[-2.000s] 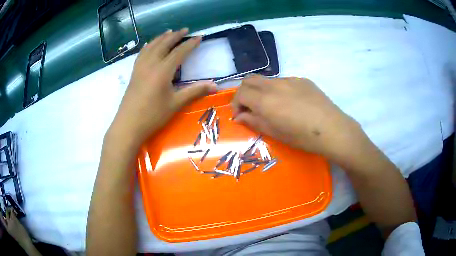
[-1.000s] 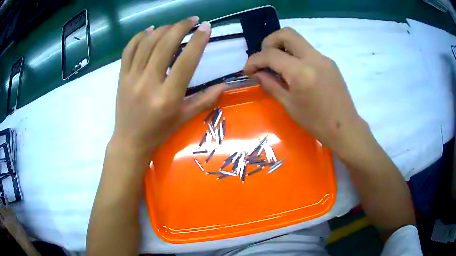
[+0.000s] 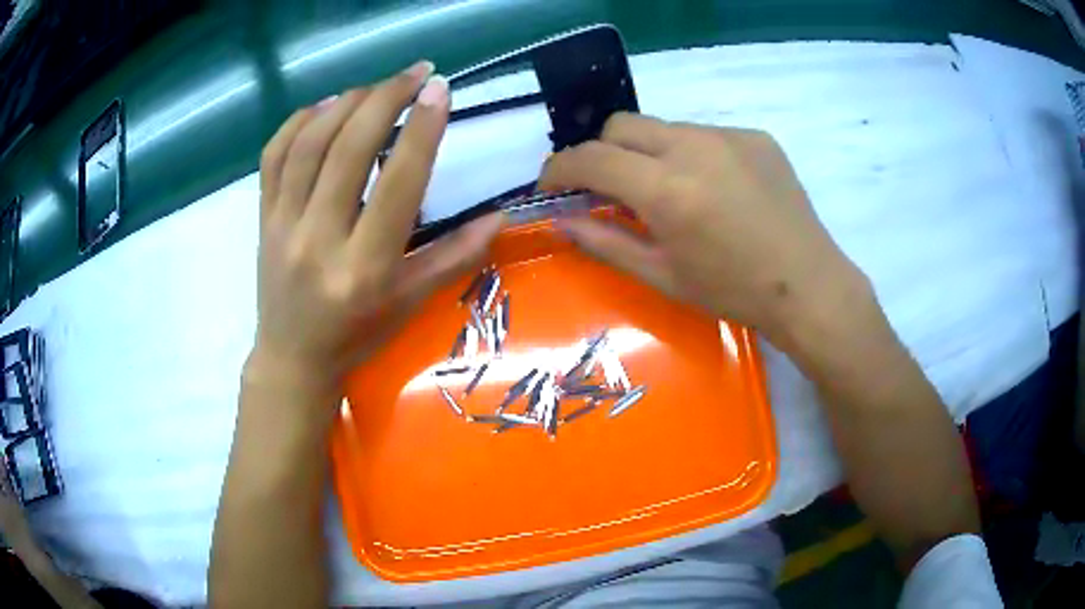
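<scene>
A black phone middle frame [image 3: 585,83] with a thin silver rim and a large open window is held tilted, its near long edge towards me, just beyond the orange tray. My left hand [image 3: 345,238] grips its left end, fingers over the far side and thumb along the near edge. My right hand [image 3: 702,214] is at its right part, fingers and thumb around the near edge. Whether a strip is between the right fingertips cannot be seen. The orange parts tray [image 3: 547,512] holds many small dark and silver side keys [image 3: 547,393].
A single middle frame [image 3: 102,179] lies on the green belt [image 3: 238,107], another is cut off at the left edge. Stacked frames [image 3: 26,416] lie at the far left on the white-covered bench [image 3: 155,416]. Part of another person's arm [image 3: 30,553] shows at lower left.
The right hand has left the tray and come to the frame's near edge. The held frame is now tilted up. The belt frames have shifted left and down.
</scene>
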